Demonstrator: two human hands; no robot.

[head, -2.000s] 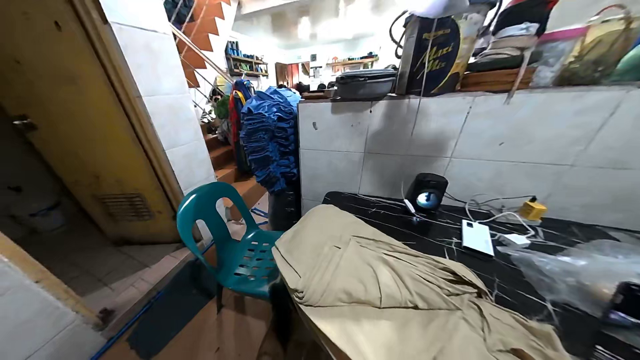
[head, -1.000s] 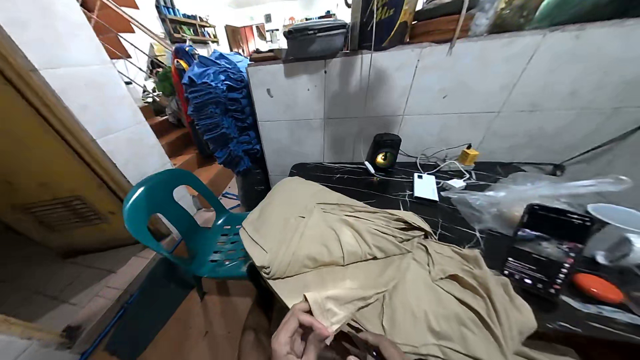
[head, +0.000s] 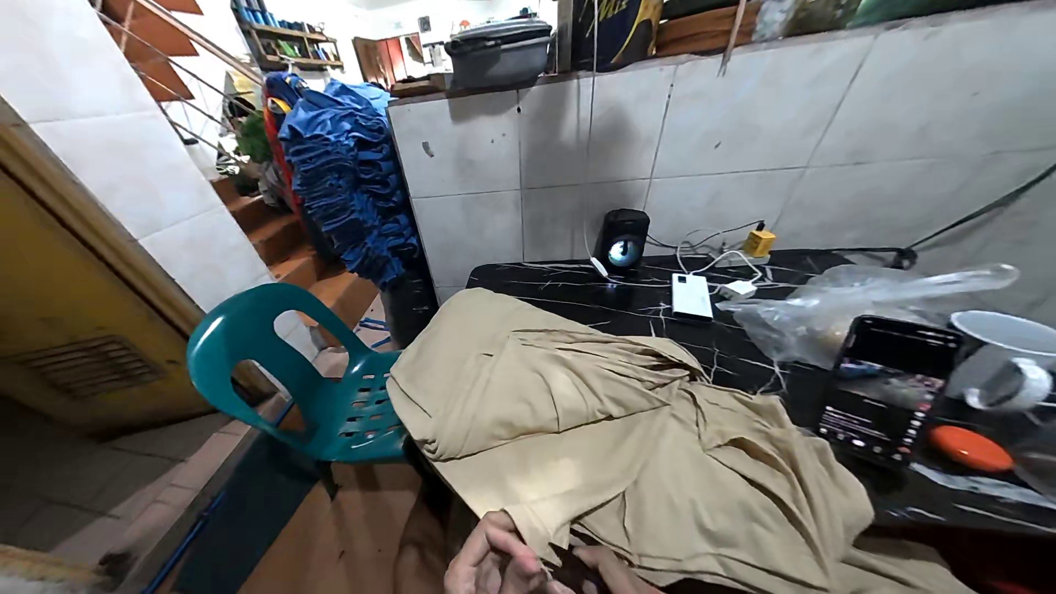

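A large piece of khaki cloth [head: 569, 421] lies bunched over the near part of a black marble-patterned table [head: 528, 276] and hangs over its edge. At the bottom middle, my left hand [head: 495, 557] has its curled fingers at the cloth's near edge, pinching it. Just to the right, my right hand [head: 610, 569] is at the underside of the same edge, partly hidden by the cloth and the frame's border. Whether its fingers grip the fabric is not clear.
A green plastic chair [head: 289, 379] stands left of the table. On the table are a small black speaker [head: 623, 239], a white power bank [head: 691, 297], a clear plastic bag [head: 825, 305], a smartphone [head: 887, 392], a white mug [head: 1006, 355] and an orange oval object [head: 971, 448].
Both hands, out of sight two seconds ago, came into view at the cloth's near edge and remain there. The view has shifted to the right and down.
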